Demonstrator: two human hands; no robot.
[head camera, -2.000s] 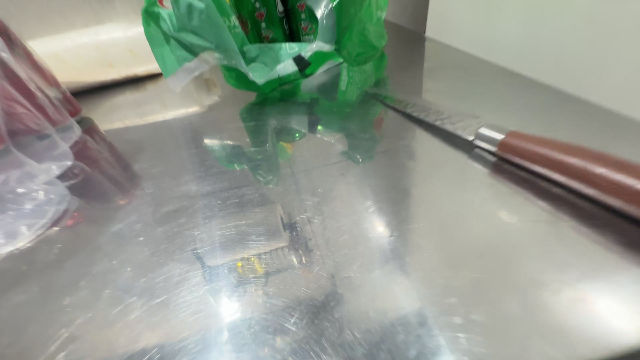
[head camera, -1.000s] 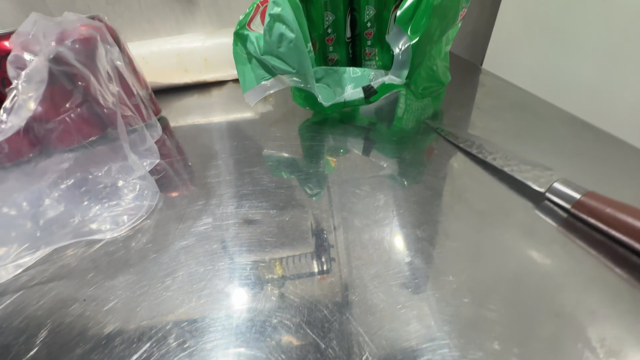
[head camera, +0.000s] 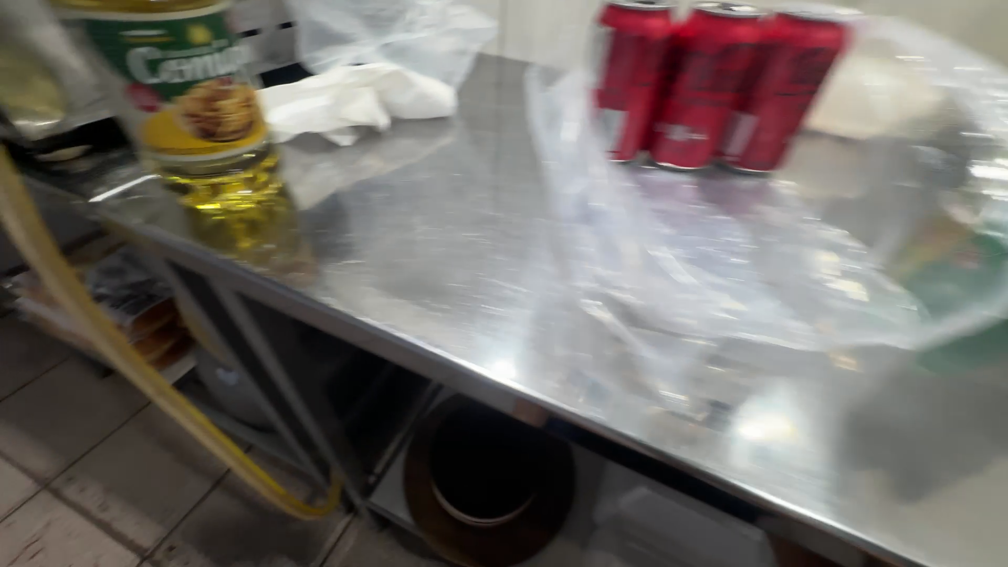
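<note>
Neither of my hands is in view. Several red drink cans (head camera: 709, 90) stand side by side towards the back of a stainless steel table (head camera: 441, 228). A crumpled clear plastic bag (head camera: 709, 276) spreads around and in front of them. At the table's left end stands a clear bottle of yellow cooking oil (head camera: 205, 94) with a green and yellow label. White crumpled paper or cloth (head camera: 362, 98) lies between the bottle and the cans, against another thin plastic bag (head camera: 394, 31). The picture is blurred.
A yellow hose (head camera: 118, 362) hangs in a curve past the table's left end, above the tiled floor (head camera: 87, 465). Below the tabletop are a round dark pot or container (head camera: 488, 472), a pale bin or box (head camera: 677, 528) and packaged goods (head camera: 150, 315) at the left.
The view has swung far to the left. The knife seen earlier is out of view; the oil bottle, the hose and the floor have come into view.
</note>
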